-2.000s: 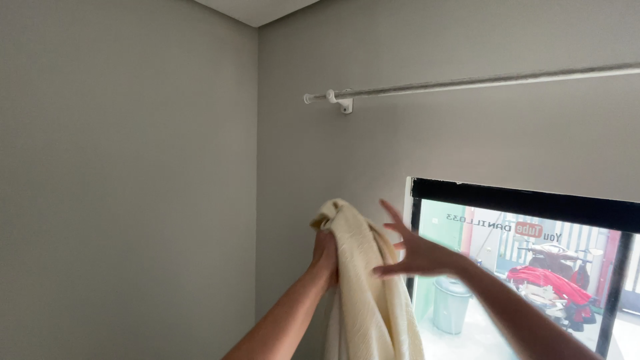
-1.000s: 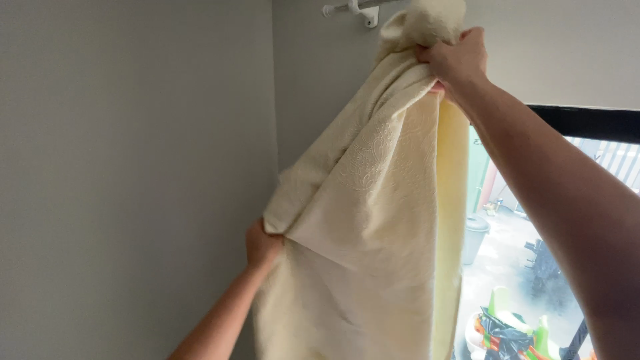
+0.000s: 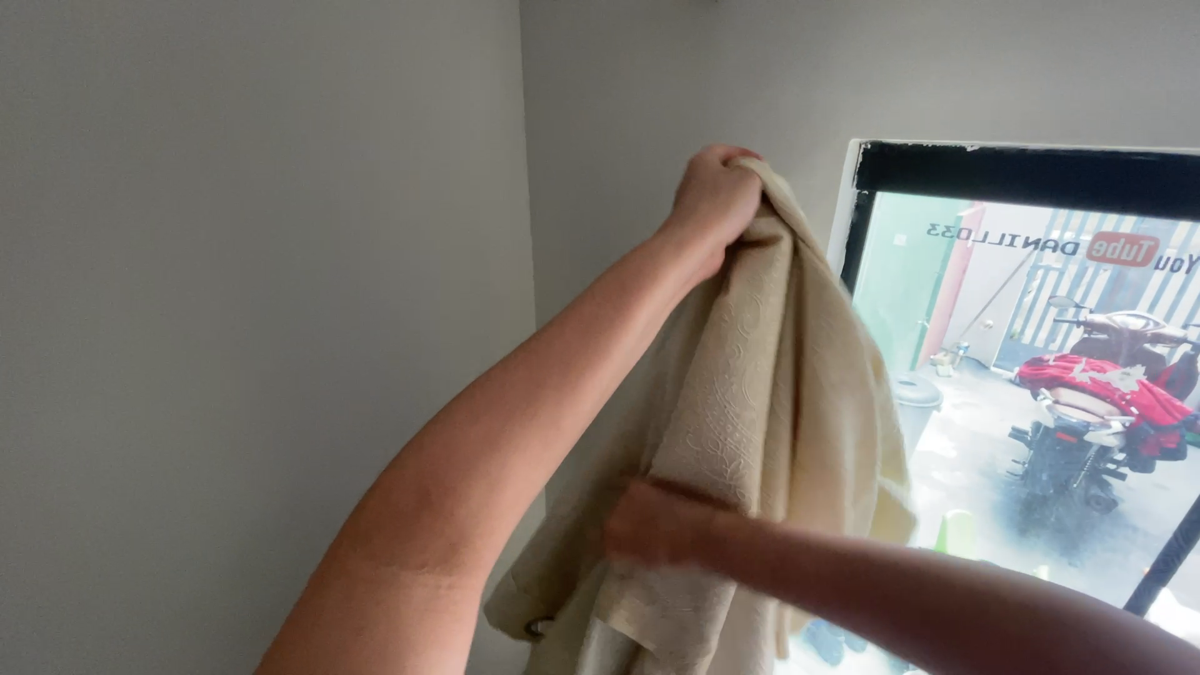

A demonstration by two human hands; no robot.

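Note:
A cream embossed curtain (image 3: 727,412) hangs in folds from my left hand (image 3: 722,192), which is raised and closed on its gathered top. Lower down, my right hand (image 3: 661,525) reaches across the front of the cloth. It is blurred and its fingers are hard to make out, so its hold on the fabric is unclear. A metal ring, or grommet (image 3: 538,626), shows at the cloth's lower left edge.
Grey walls meet in a corner behind the cloth. At the right is a dark-framed window (image 3: 1022,178) with lettering on the glass. Outside stand a motorcycle (image 3: 1078,422) partly covered by a red cloth (image 3: 1106,384) and a lidded bin (image 3: 914,398).
My left hand has risen from the cloth's left edge to its gathered top. My right hand has left the top and come down across the front. The view has shifted; the rod is out of sight.

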